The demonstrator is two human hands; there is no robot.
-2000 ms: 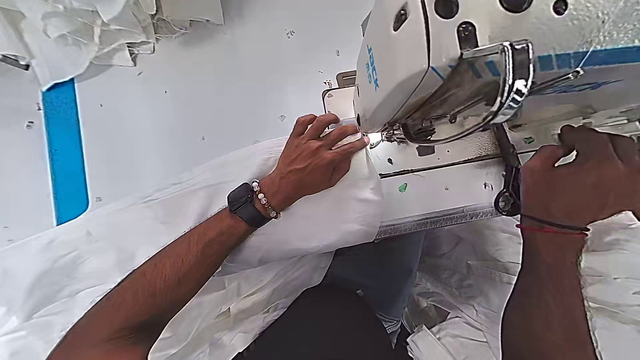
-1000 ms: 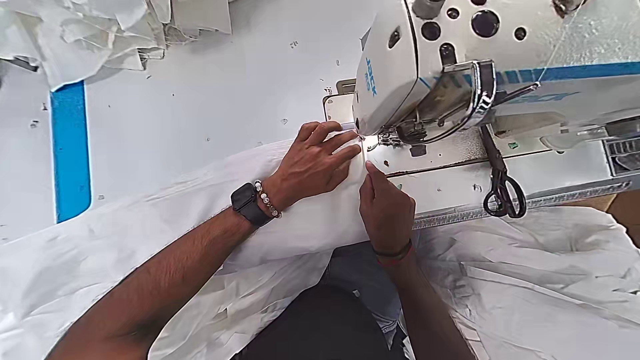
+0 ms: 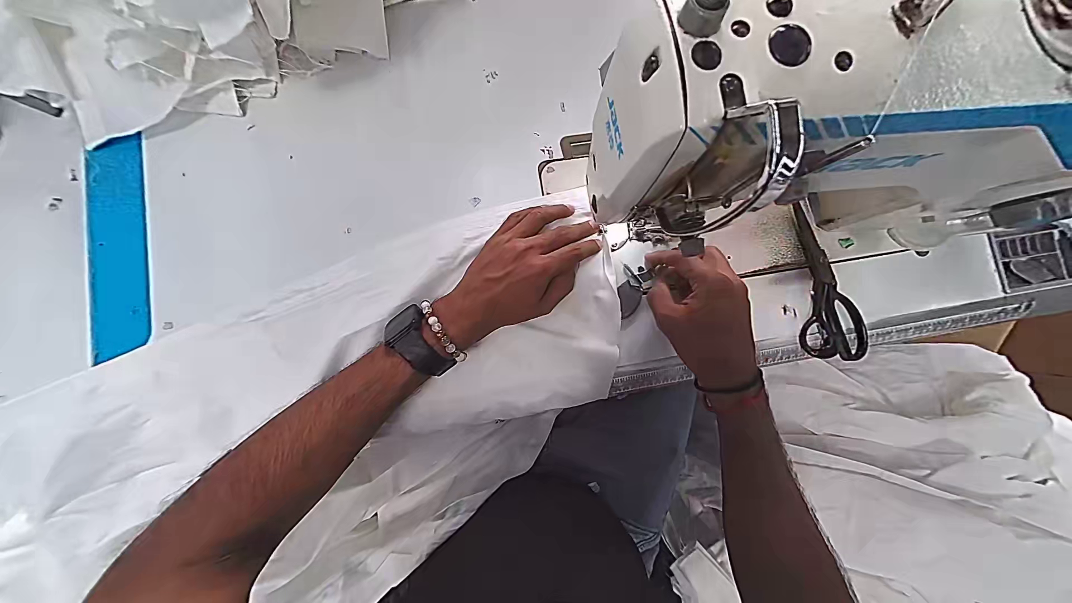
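My left hand lies palm down on white fabric, its fingertips beside the lit presser-foot area of a Jack sewing machine. Just right of the fabric's edge, my right hand has its thumb and fingers bent close together under the machine head. A small dark object shows by those fingertips; whether they hold it cannot be told. The fabric runs from the machine across the table's left part and down over the lap.
Black-handled scissors lie right of my right hand, across the table edge with its measuring tape. White fabric scraps are heaped at the upper left. More white cloth hangs at the lower right.
My right hand went from the machine bed at the far right to the fabric edge near the needle, then slightly back right. The left hand has stayed on the fabric.
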